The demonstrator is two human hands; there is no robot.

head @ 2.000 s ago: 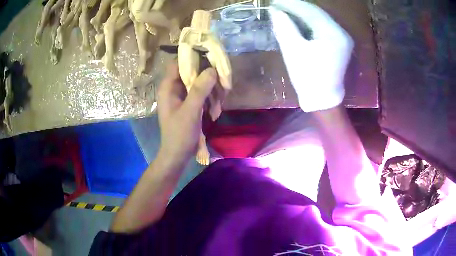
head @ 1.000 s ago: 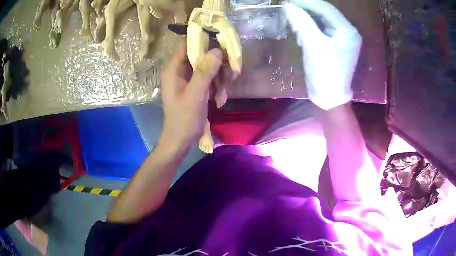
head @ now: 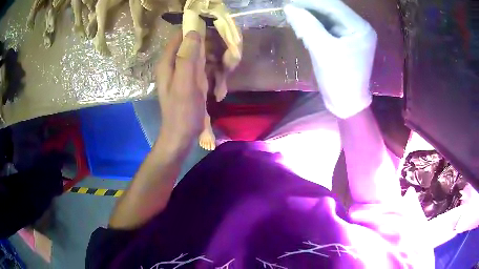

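My bare left hand (head: 181, 86) is closed around the legs of a tan jointed doll body (head: 226, 31) at the table's near edge. The body's top is cut off by the upper rim. One small foot hangs below my hand. A small dark flat piece (head: 172, 19) shows across the body at the hips. My right hand (head: 336, 58), in a white glove, is at the right with thumb and fingers pinched on the end of a thin pale strand (head: 258, 11), which runs left to the body. A crinkled clear plastic bag (head: 262, 20) lies behind the strand.
More tan doll bodies (head: 102, 26) lie heaped at the upper left of the taped table (head: 47, 94). An open carton with dark shiny contents (head: 428, 178) is at the right. A blue bin (head: 113, 142) and red stool (head: 244, 123) show below. A person's dark sleeve (head: 31, 189) is at the left.
The doll body and my left hand have moved up and slightly left in view, and the body's top has left the picture. The pale strand still runs to my gloved right hand.
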